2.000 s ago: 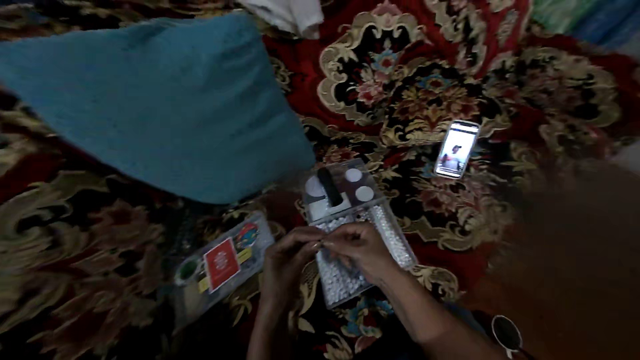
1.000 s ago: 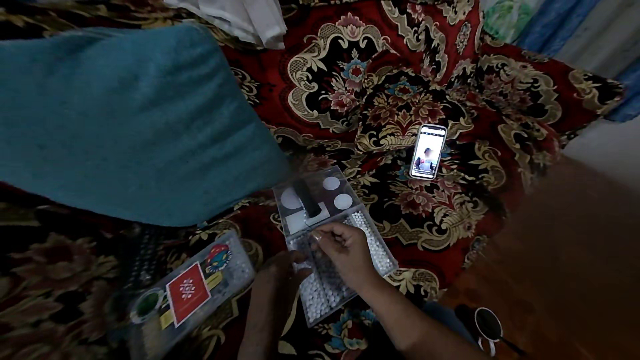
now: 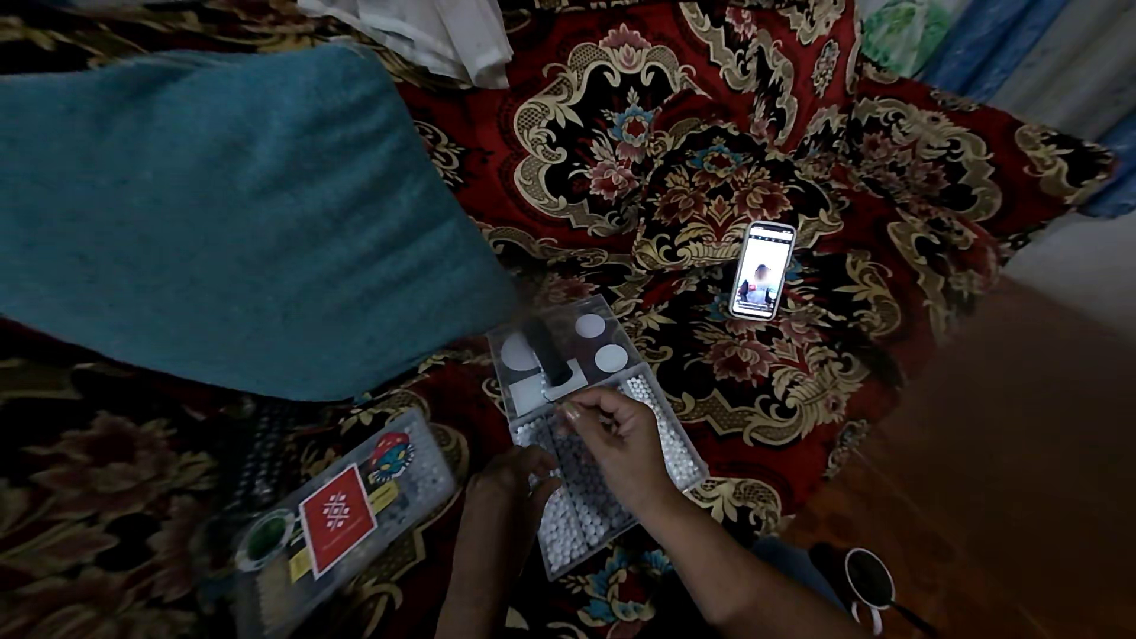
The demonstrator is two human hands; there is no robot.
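An open clear plastic case (image 3: 697,479) lies on the patterned fabric, its compartments filled with small white beads (image 3: 564,532). On its raised or folded-back lid are pale round pieces (image 3: 611,358) and a dark cylindrical object (image 3: 546,351). My right hand (image 3: 621,439) is over the case, thumb and index finger pinched together near the lid's hinge; whatever is between them is too small to make out. Lower left of it, my left hand (image 3: 515,484) is over the case's left edge with fingers curled; whether it holds anything does not show.
A second plastic case (image 3: 417,479) with a red card (image 3: 339,521) and a mushroom sticker lies at left. Above it spreads a teal cushion or cloth (image 3: 240,213). A lit phone (image 3: 762,271) rests on the fabric at right. A cup (image 3: 868,579) stands at lower right.
My hands were close together over the case two seconds ago; now they are apart, the right one higher up near the lid. The view has shifted somewhat.
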